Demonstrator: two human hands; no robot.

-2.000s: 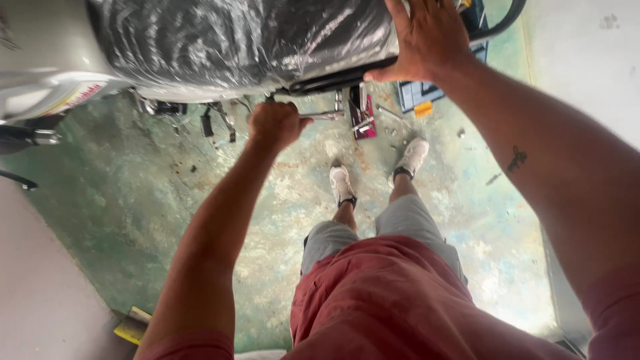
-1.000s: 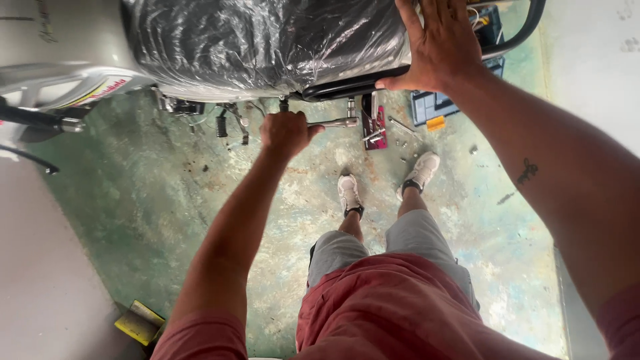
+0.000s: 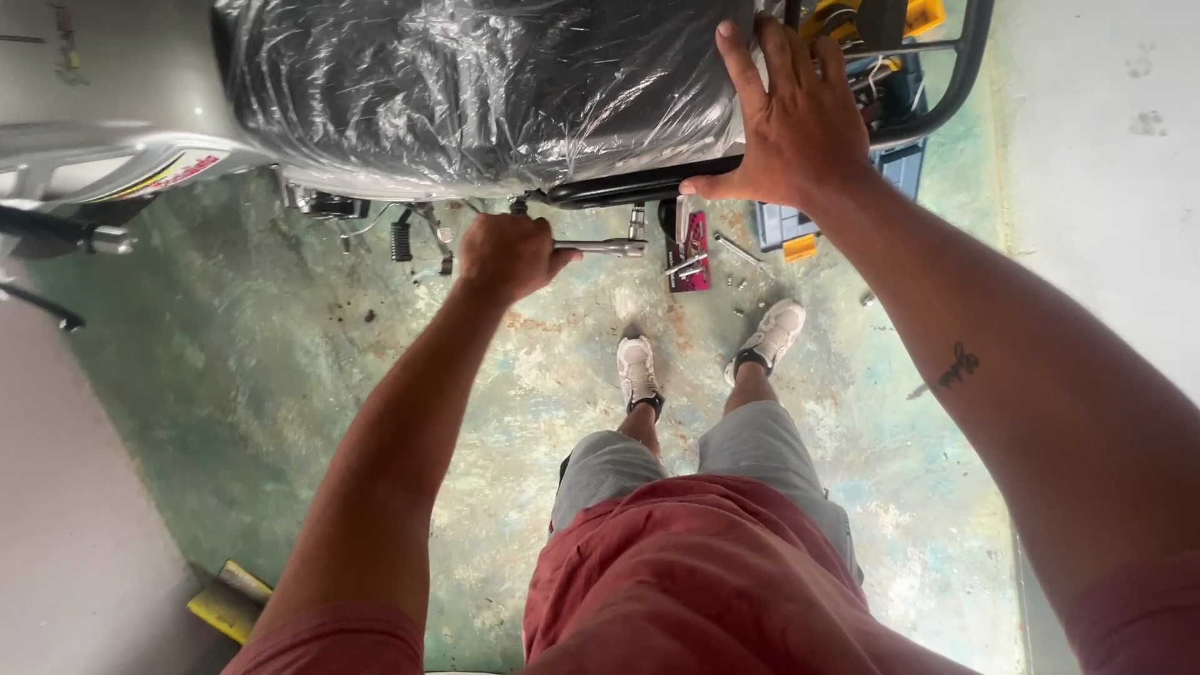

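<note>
My left hand [image 3: 508, 251] is closed around a metal wrench [image 3: 600, 247], its bare end pointing right, just below the side of a motorcycle. What the wrench's other end meets is mostly hidden by the hand. Above it lies the motorcycle's black seat [image 3: 487, 84], wrapped in clear plastic. My right hand [image 3: 797, 117] rests spread over the seat's rear corner, with its thumb against the black tubular grab rail [image 3: 647, 183].
On the floor, near my shoes, lie a pink-and-black card [image 3: 689, 258] with metal tools, a slim bar [image 3: 739, 253] and several small sockets. A blue toolbox [image 3: 783, 225] sits beneath the rack. The handlebar lever [image 3: 42, 305] juts in at left; a yellow object [image 3: 225, 609] lies lower left.
My left hand stays on the wrench below the seat, and my right hand remains at the seat's rear corner. The view has shifted slightly.
</note>
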